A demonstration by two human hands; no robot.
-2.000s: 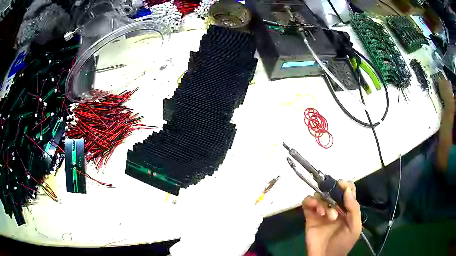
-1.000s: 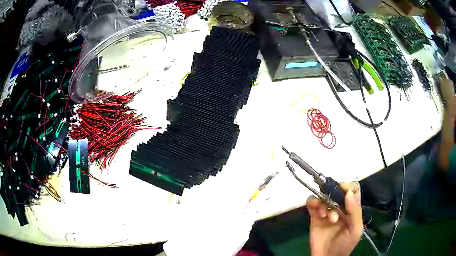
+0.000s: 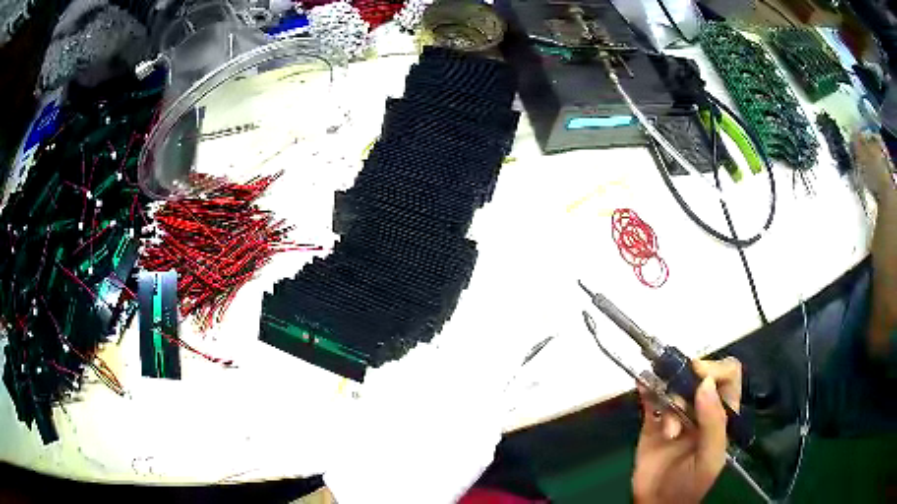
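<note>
My bare right hand (image 3: 686, 423) holds a black-handled soldering iron (image 3: 674, 369) at the lower right. Its tip points up-left over the table, with a thin bent metal guide tube (image 3: 612, 352) beside the barrel. My white-gloved left hand (image 3: 413, 458) is at the bottom centre, washed out against the white table; its fingers cannot be made out. A slim tool's silvery end (image 3: 536, 349) shows at upper right of the glove; its handle is not visible. A long overlapping stack of black panels (image 3: 408, 207) lies in the middle, a green strip on its front panel.
Red-black leads (image 3: 221, 246), a single wired panel (image 3: 158, 325) and a heap of wired panels (image 3: 74, 236) lie left. Red rings (image 3: 639, 246) lie near the iron. Behind are a dark station (image 3: 600, 98), looping cable and green-handled tool (image 3: 738, 143). Another person's arm (image 3: 880, 246) is far right.
The view has shifted slightly. My right hand and the iron have moved a little right. The slim tool's orange-yellow handle, visible earlier beside the glove, no longer shows.
</note>
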